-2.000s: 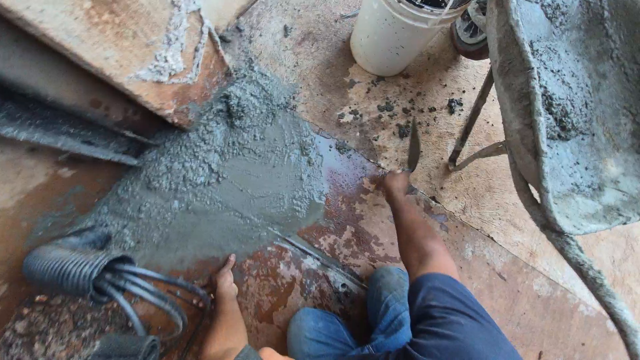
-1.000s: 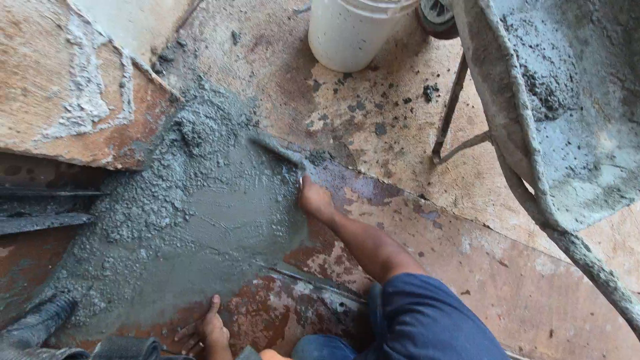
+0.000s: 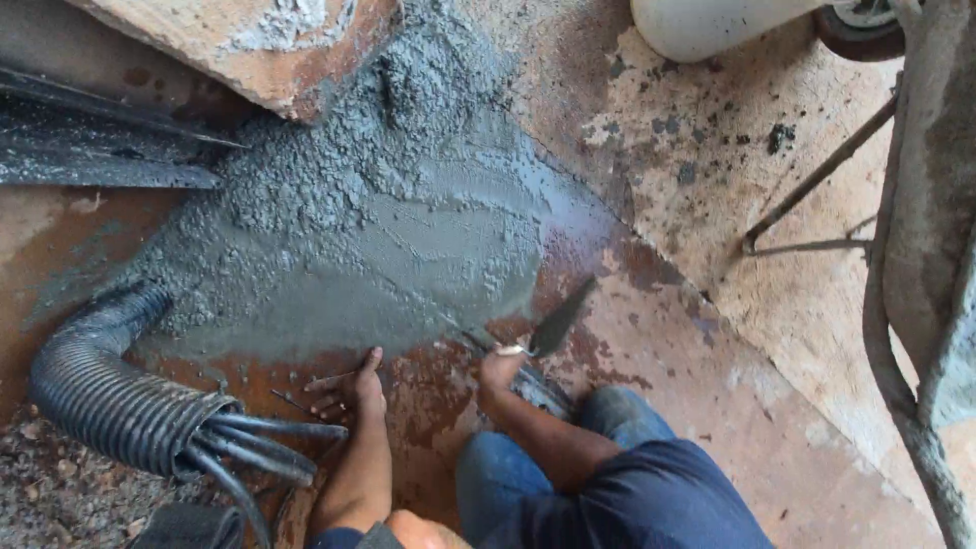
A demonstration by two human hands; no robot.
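Wet grey concrete [image 3: 427,229] spreads over a reddish floor, smoothed at its lower part and lumpy toward the top. My right hand [image 3: 503,367] is closed around the handle of a pointed trowel [image 3: 563,319], whose blade points up and right over the bare floor beside the concrete's edge. My left hand [image 3: 354,393] is on or just above the floor below the concrete, fingers apart, holding nothing. Between the hands and my knees, a narrow strip-like piece [image 3: 541,389] runs from the concrete's edge; my right forearm partly covers it.
A black corrugated conduit [image 3: 114,374] with several thin pipes coming out bends at the left. A dark metal channel [image 3: 99,152] and a concrete block edge [image 3: 305,84] border the upper left. At right are a white bucket [image 3: 698,27], a wheel [image 3: 862,30] and a mortar-coated wheelbarrow [image 3: 926,175].
My right hand has drawn the trowel off the concrete, down toward my knees. The view has shifted, bringing the whole conduit bend back in sight.
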